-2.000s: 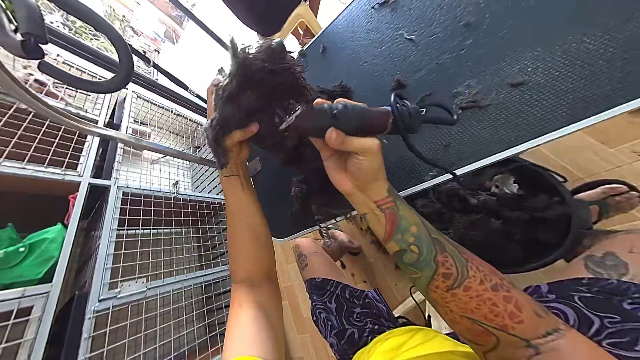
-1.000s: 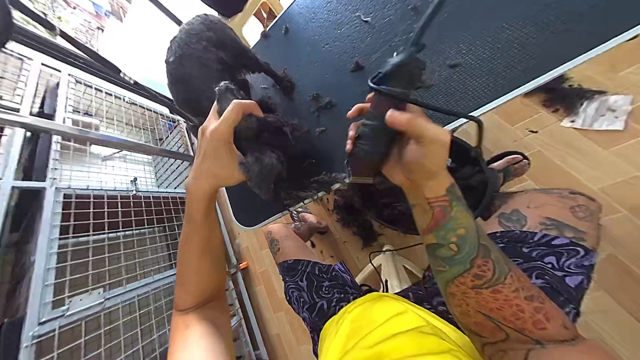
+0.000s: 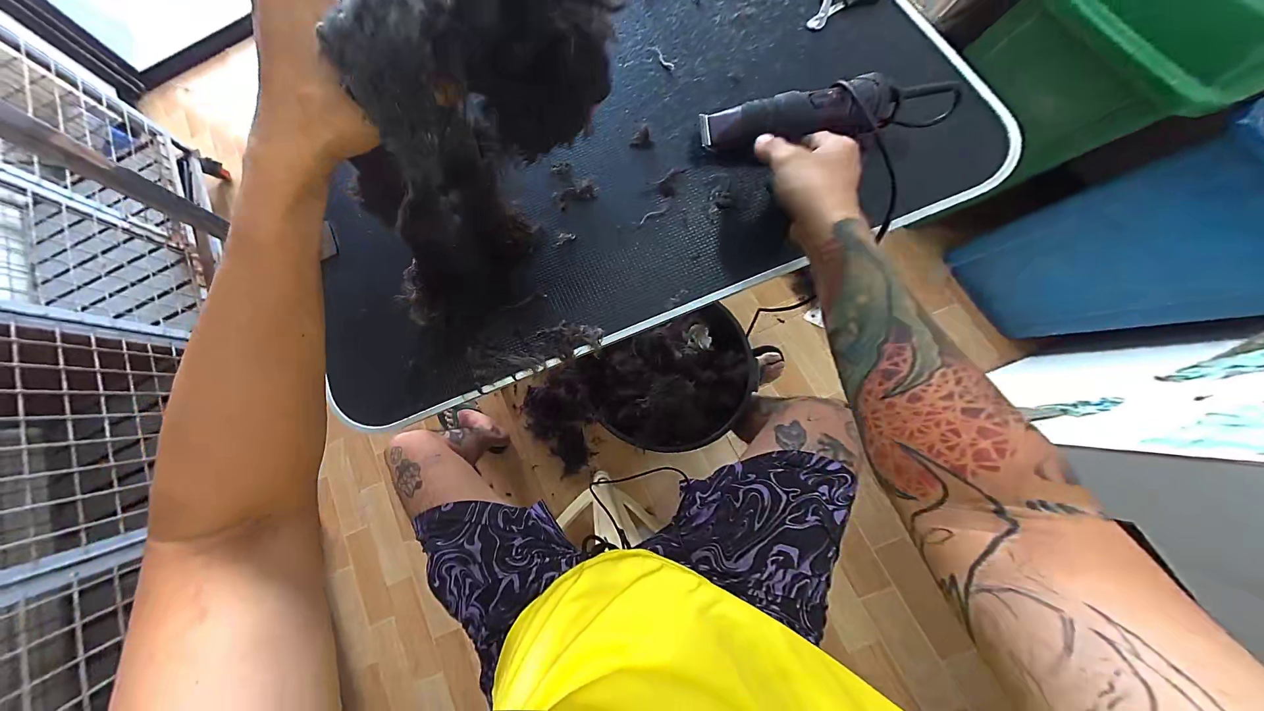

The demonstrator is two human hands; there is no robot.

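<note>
A black, curly-coated dog (image 3: 464,109) is at the upper left of the black grooming table (image 3: 632,257). My left hand (image 3: 316,89) is against the dog's left side at the top left, its fingers partly hidden by the fur, so its grip is unclear. My right hand (image 3: 815,178) rests over a black electric hair clipper (image 3: 780,118), which lies level over the table's right part with its blade facing left. The clipper's cord (image 3: 886,173) loops around its rear end. Tufts of cut fur (image 3: 578,193) lie between dog and clipper.
Below the table's near edge is a black tub (image 3: 681,385) full of cut fur. Wire cages (image 3: 79,415) line the left side. Green (image 3: 1076,109) and blue (image 3: 1116,247) plastic containers stand to the right. A small metal object (image 3: 828,12) lies at the table's far edge.
The clipper was beside the dog two seconds ago; my right hand and the clipper are now farther right, apart from it. The view has shifted strongly, bringing in the coloured containers.
</note>
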